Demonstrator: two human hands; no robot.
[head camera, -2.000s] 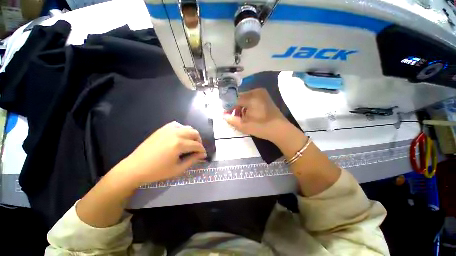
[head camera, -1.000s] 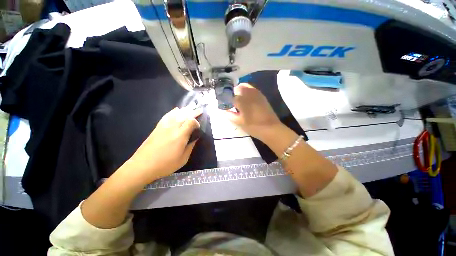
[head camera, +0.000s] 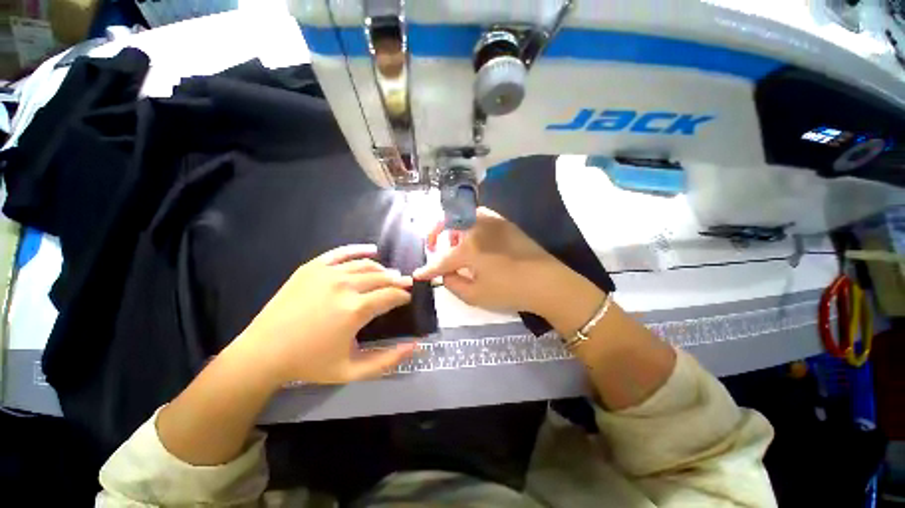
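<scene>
The large black garment panel (head camera: 288, 213) lies left of the needle, its right edge running down from the lit presser foot (head camera: 415, 189). My left hand (head camera: 332, 313) lies on the panel with fingers spread, fingertips at that edge. My right hand (head camera: 491, 263) is just below and right of the grey-blue block (head camera: 459, 201). Its fingers are bent, and a fingertip meets my left fingertips at the panel's edge. Whether it pinches something small is too blurred to tell. A black fabric strip (head camera: 546, 203) lies under the machine arm, partly behind my right hand.
The white JACK machine head (head camera: 635, 84) fills the top. A light-blue piece (head camera: 647, 177) and a small dark tool (head camera: 746, 233) lie on the bed. Scissors (head camera: 845, 319) are at the right table end. A ruler tape (head camera: 486, 351) runs along the front edge.
My left hand has moved down from near the needle and spread its fingers on the panel. My right hand has shifted slightly down, its fingertips now at the panel's edge. The camera view has shifted a little.
</scene>
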